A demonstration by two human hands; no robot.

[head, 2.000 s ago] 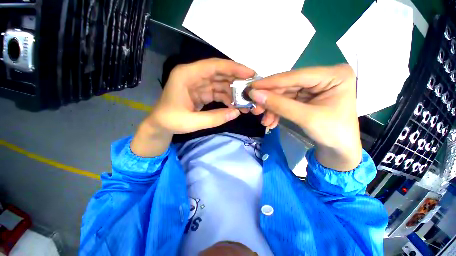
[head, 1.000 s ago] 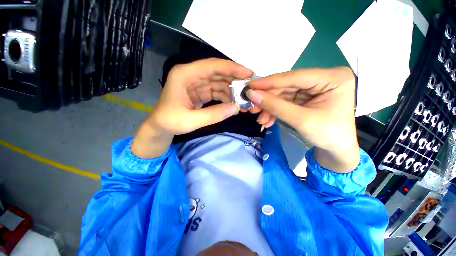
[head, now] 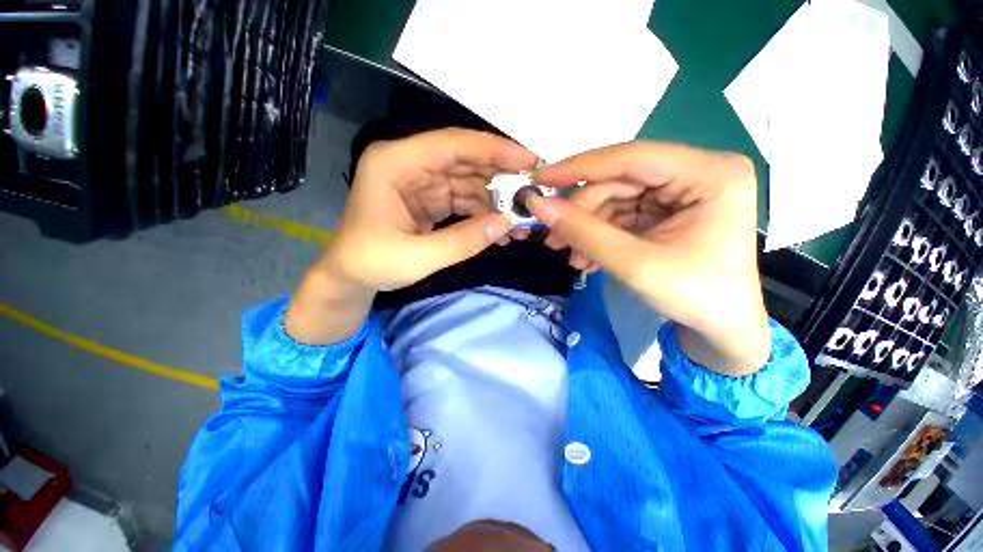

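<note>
A small silver metal housing (head: 507,195) with a dark round centre hole is held in the air above the lap. My left hand (head: 415,210) grips its left side between thumb and fingers. My right hand (head: 668,221) holds its right side between thumb and forefinger, with the thumb tip close to the hole. The fingertips cover part of the housing's edges. Both hands are bare.
A tall stack of black trays (head: 199,108) stands at the left, with a housing (head: 45,111) in a pocket. A tilted black tray (head: 900,243) with rows of housings is at the right. White sheets (head: 539,65) lie on the green bench (head: 706,81).
The housing has turned slightly in the fingers and shifted a little to the left. My right hand has moved slightly left with it. Both hands keep hold.
</note>
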